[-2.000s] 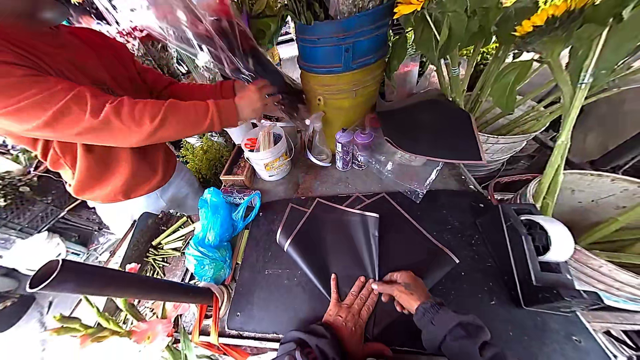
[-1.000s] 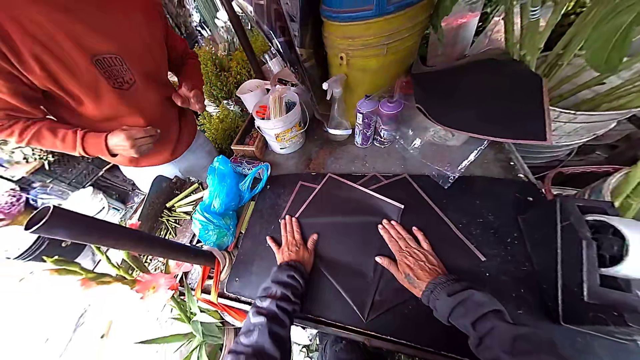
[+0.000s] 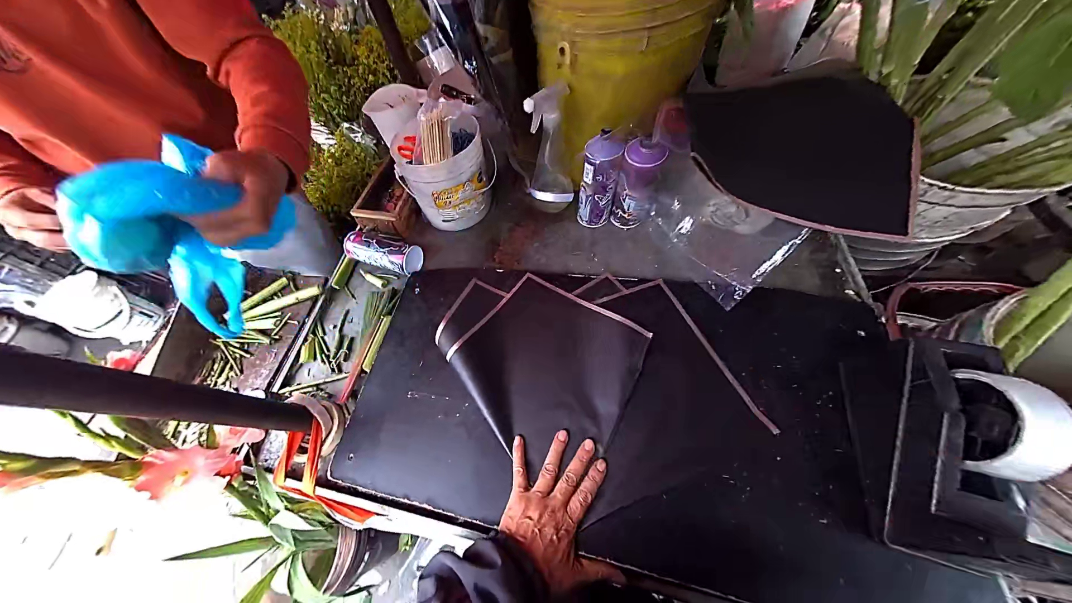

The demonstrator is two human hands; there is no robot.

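My left hand [image 3: 553, 511] lies palm down with fingers spread on the lower, narrow end of folded black wrapping sheets [image 3: 557, 360] with thin pinkish borders. Their pointed top corners fan out toward the far edge of the black work board [image 3: 410, 419]. The left side of the wrap curls over into a cone-like fold. I cannot make out my right hand; a dark patch shows at the bottom edge beside my left wrist.
A co-worker in a red top holds a blue plastic bag [image 3: 126, 209] at left. Beyond the board are a white bucket of sticks [image 3: 452, 188], a spray bottle [image 3: 550, 151], spray cans [image 3: 599, 180], and another black sheet [image 3: 812, 151]. A tape dispenser [image 3: 946, 452] stands right, cut stems [image 3: 276, 310] left.
My right hand has left the sheets and the view. My left hand has moved to their narrow end, and the left side is folded over. The co-worker has picked up the blue bag from beside the board.
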